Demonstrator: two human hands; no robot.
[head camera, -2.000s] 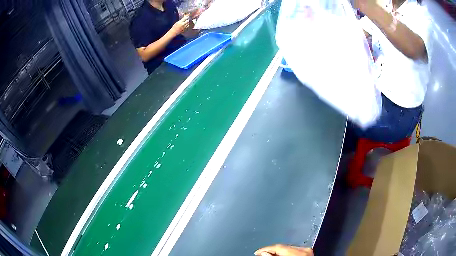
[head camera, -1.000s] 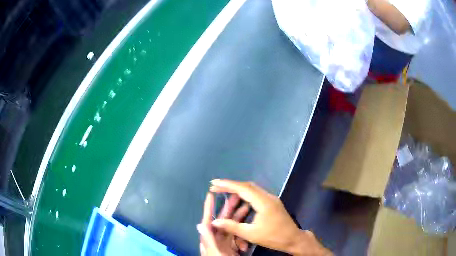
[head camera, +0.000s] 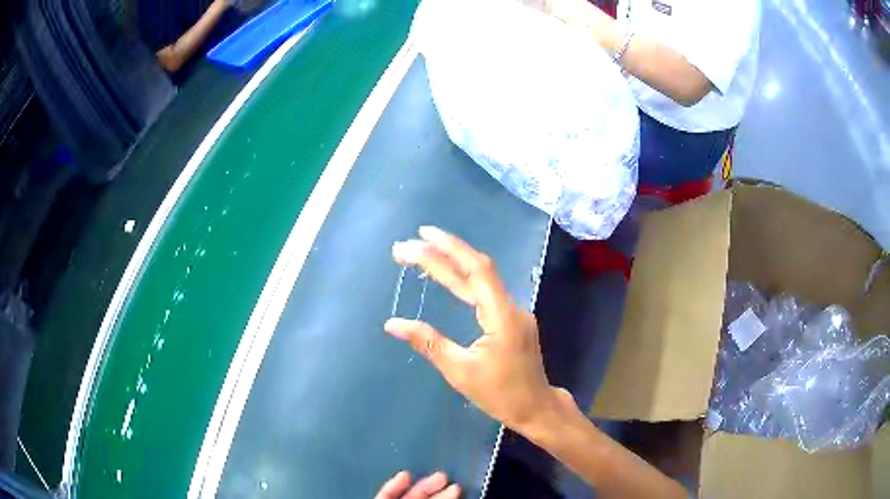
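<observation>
My right hand (head camera: 498, 341) is raised over the bench top (head camera: 342, 322), with thumb and fingers spread around a small clear rectangular piece (head camera: 409, 294). The piece is see-through with thin bright edges, held upright between thumb tip and fingertips. Only the fingertips of my left hand (head camera: 420, 485) show at the bottom edge, below my right hand; whether they hold anything cannot be told.
A large whitish poly bag (head camera: 537, 107) lies over the bench's far end, by a seated person (head camera: 683, 58). An open carton (head camera: 673, 302) with clear bags (head camera: 800, 370) stands right. Small white bits lie on the green belt (head camera: 185, 283). A blue tray (head camera: 268, 34) is at the far left.
My hands were together a second ago; now my right hand is apart with the clear piece, and my left is mostly out of view. The near blue tray has left the view.
</observation>
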